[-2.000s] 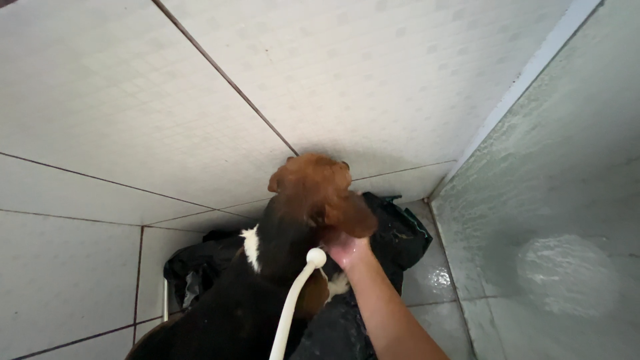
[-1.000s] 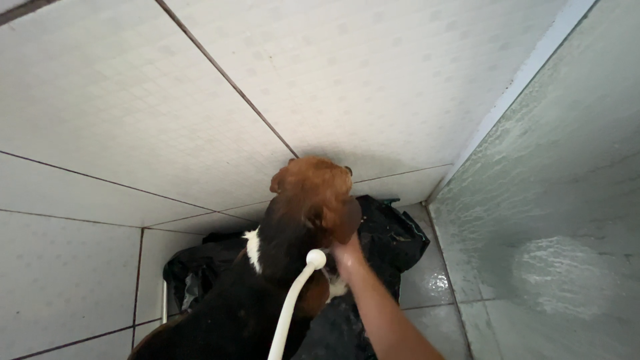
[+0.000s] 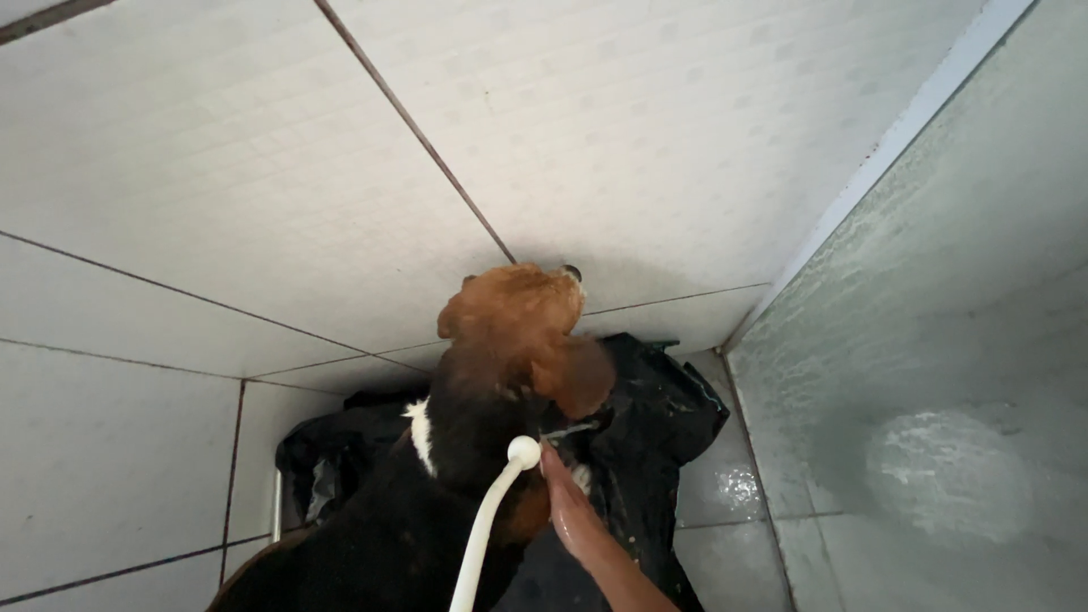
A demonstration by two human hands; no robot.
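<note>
A black, brown and white dog (image 3: 382, 535) stands in the shower corner, its brown head (image 3: 518, 306) close to the tiled wall and its nose pointing up and right. My right hand (image 3: 565, 493) lies edge-on against the right side of the dog's neck, below its ear; whether the fingers grip anything is hidden. A white hand-shower hose (image 3: 480, 531) with a round white end (image 3: 524, 452) rises from the bottom edge over the dog's back. What holds it is out of view. My left hand is not seen.
Black plastic sheeting (image 3: 654, 425) lies around the dog on the grey floor tiles (image 3: 722, 561). Pale tiled walls (image 3: 255, 170) enclose the corner. A wet glass shower panel (image 3: 918, 340) stands at the right.
My right hand has come down from the dog's ear to the side of its neck. The ear, which the hand was touching, hangs apart from it now.
</note>
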